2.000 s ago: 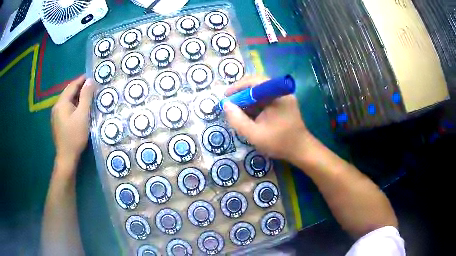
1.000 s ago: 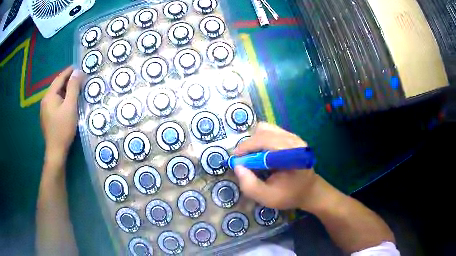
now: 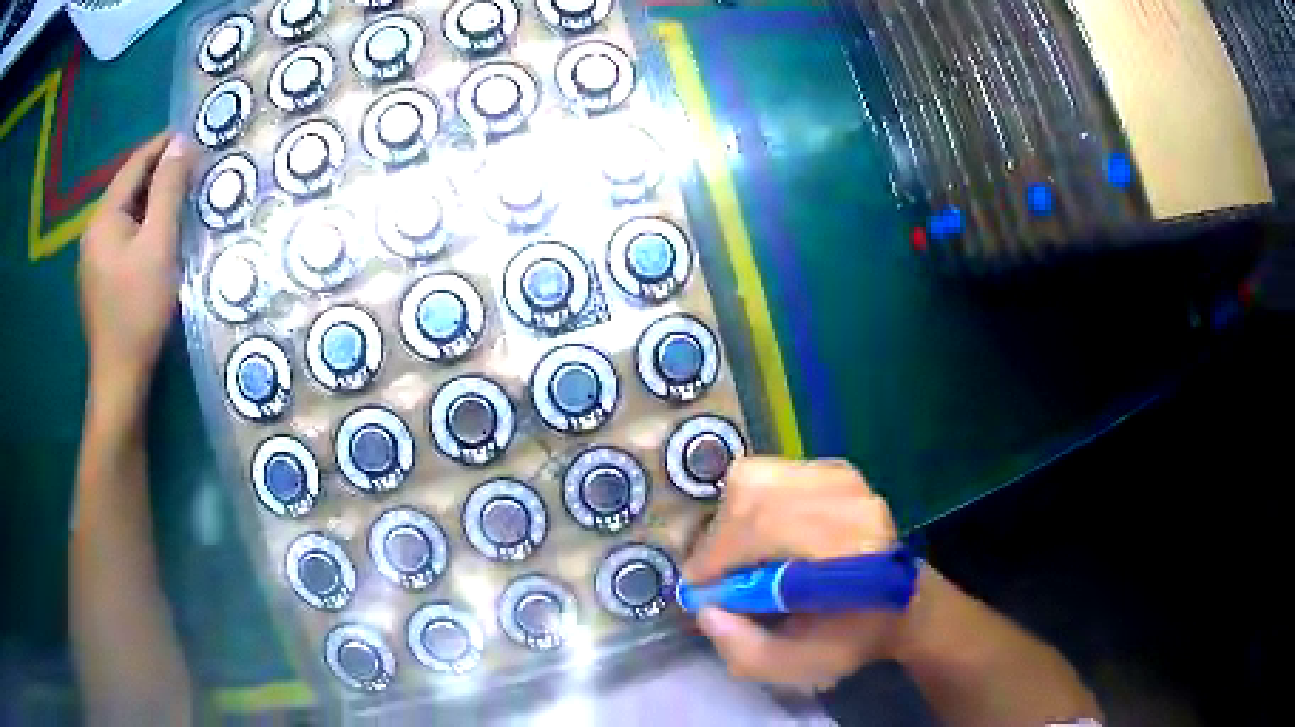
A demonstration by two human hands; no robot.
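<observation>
A clear blister tray [image 3: 213,426] lies on the green surface, holding rows of round components [image 3: 472,419] with pale rings, one per pocket. My right hand [image 3: 795,568] holds a thick blue marker pen [image 3: 810,584] over the tray's lower right corner. The pen's tip is at the right edge of a component [image 3: 635,581] in the nearest row; whether it touches cannot be told. My left hand [image 3: 128,270] rests along the tray's left edge, its fingertips at the edge and partly hidden. Bright glare washes out the components in the middle rows.
A tall tray stack [image 3: 980,128] with blue dots stands at the upper right, a tan cardboard sheet [image 3: 1179,114] on it. Yellow tape [image 3: 731,256] and blue tape run beside the tray's right side. Part of a white device [image 3: 135,22] shows at the top left.
The pen and my right hand have moved down the tray from a middle row to the nearest row. The tray, my left hand and the surroundings sit higher in the picture, and the tray further left.
</observation>
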